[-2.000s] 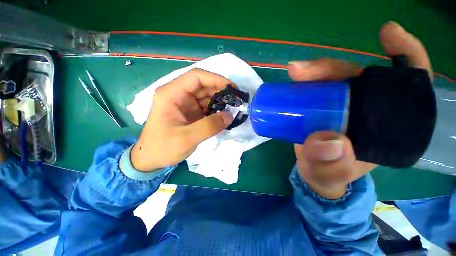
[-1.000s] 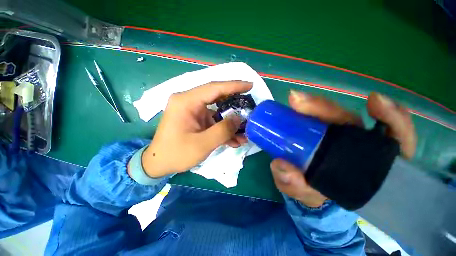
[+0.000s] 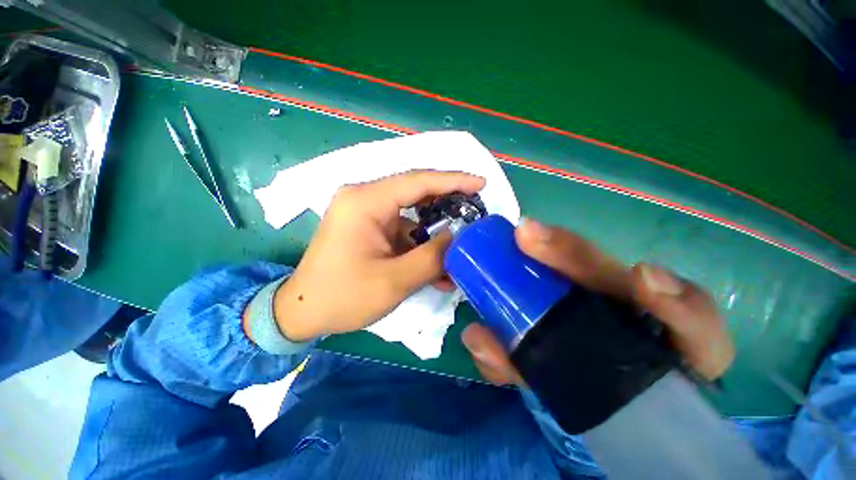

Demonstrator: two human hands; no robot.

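Observation:
My left hand [image 3: 366, 248] holds a round black electronic module [image 3: 441, 216] between thumb and fingers above a crumpled white cloth [image 3: 399, 159]. My right hand [image 3: 601, 291] grips the dispensing cartridge [image 3: 502, 277] around its blue front and black sleeve [image 3: 596, 356]. The cartridge slants from lower right to upper left, its cloudy clear rear running to the lower edge of the picture. Its blue end is right at the module. The tip is largely hidden, so contact cannot be told.
Silver tweezers [image 3: 205, 169] lie left of the cloth. A metal tray [image 3: 101, 141] with mixed parts stands at the far left. A green belt [image 3: 582, 75] with red border lines runs behind. Other people's blue sleeves [image 3: 47, 319] show at both sides.
The cartridge has swung from nearly level to a steep slant, its rear moving down, with my right hand turning along. The module has moved slightly down and right in my left hand. The view has tilted.

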